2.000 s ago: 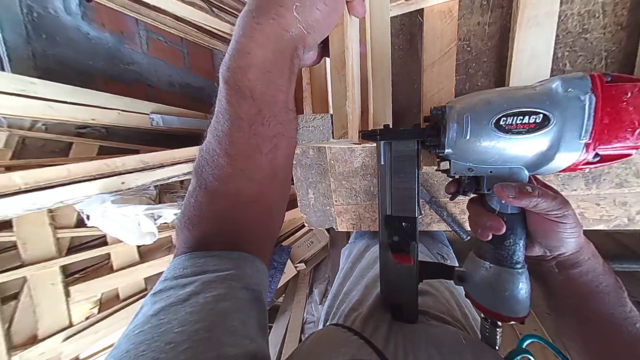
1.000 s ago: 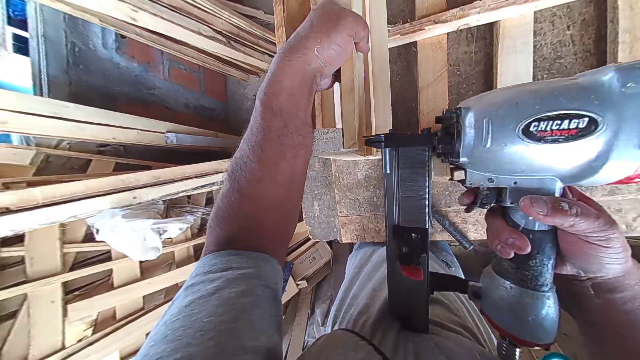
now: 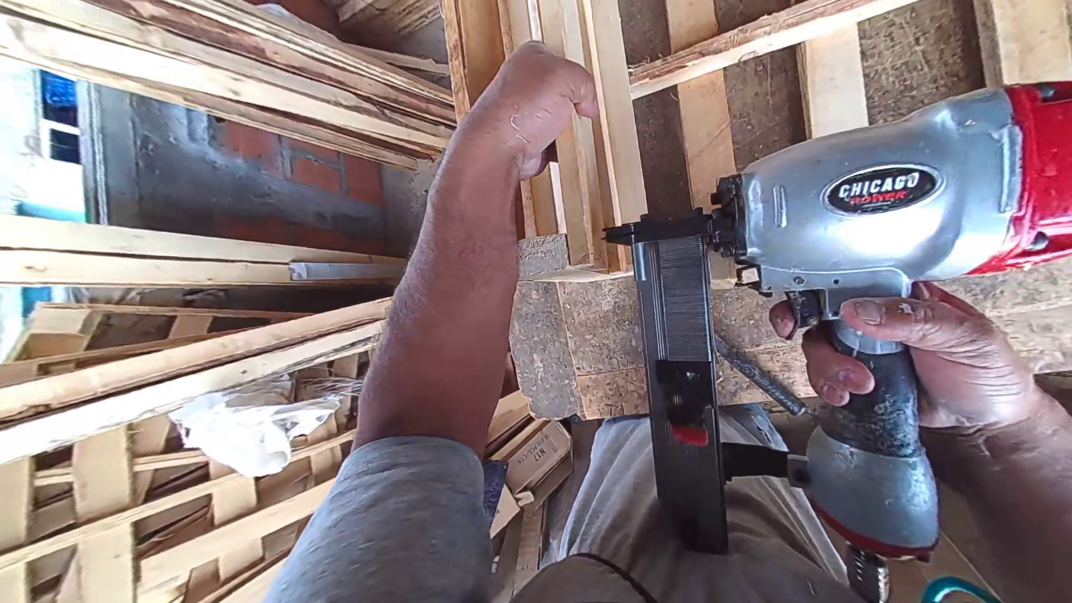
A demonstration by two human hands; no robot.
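Observation:
My right hand (image 3: 930, 352) is wrapped around the black grip of a silver and red Chicago Power pneumatic nailer (image 3: 871, 184), a finger at its trigger. A strip of fasteners shows in the nailer's black magazine (image 3: 682, 377). Its nose lies at the near ends of upright wooden slats (image 3: 615, 126), on the right side. My left hand (image 3: 544, 100) reaches forward onto these slats with its fingers curled over them; the fingertips are partly hidden. Under the near slat ends is a worn wooden work surface (image 3: 611, 335). A dark metal rod (image 3: 758, 377) lies by the magazine.
Long wooden strips (image 3: 209, 75) are stacked at the upper left, before a wall with bricks (image 3: 318, 172). Slatted wooden pieces (image 3: 100, 486) and a crumpled clear plastic bag (image 3: 260, 427) lie at the lower left. More boards (image 3: 703, 126) lie across the work surface. An air hose fitting (image 3: 868, 574) hangs under the nailer's grip.
The view has shifted somewhat. The nailer's nose has moved back slightly from the slats toward their right edge. My left hand stays on the slats.

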